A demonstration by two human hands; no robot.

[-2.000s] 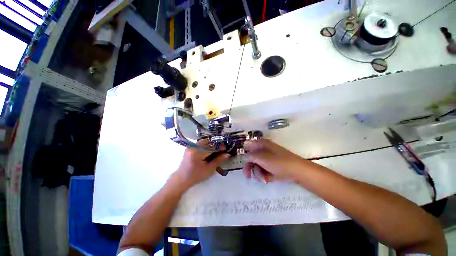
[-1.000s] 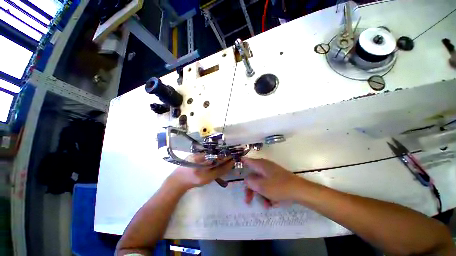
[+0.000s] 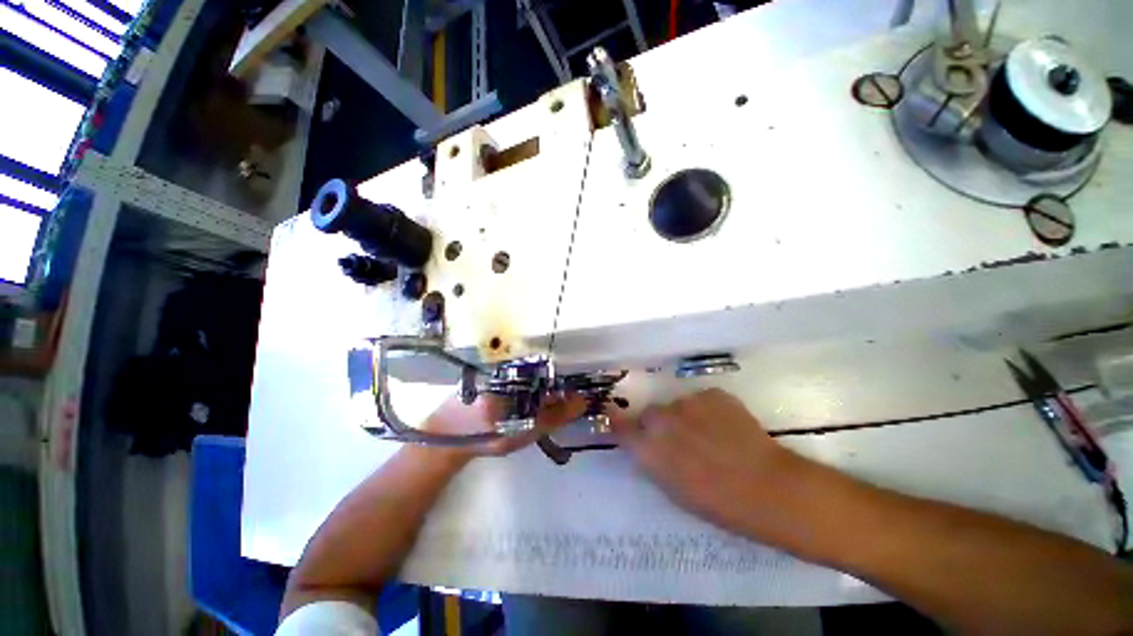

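The white sewing machine head (image 3: 696,267) fills the middle and right of the view. A bent shiny guard (image 3: 391,429) stands at its front. My left hand (image 3: 497,429) is at the needle area, partly hidden behind the guard and small metal parts (image 3: 534,391); I cannot tell what its fingers hold. My right hand (image 3: 690,447) is just right of the metal parts, fingers bent and blurred; its grip cannot be made out. A small dark curved piece (image 3: 555,450) shows below the fingers of my left hand. A thin dark thread (image 3: 572,236) crosses the head.
Thread snips (image 3: 1059,416) lie on the bed at right. A bobbin unit (image 3: 1050,106) and a black knob (image 3: 373,224) stand on the head. A blue tub (image 3: 230,528) is below the table at left, beside dark material (image 3: 174,385) on a shelf.
The view has shifted closer to the machine head. My right hand has turned, its fingers now more curled than a second ago, when they were spread below the metal parts. My left hand stays at the needle area.
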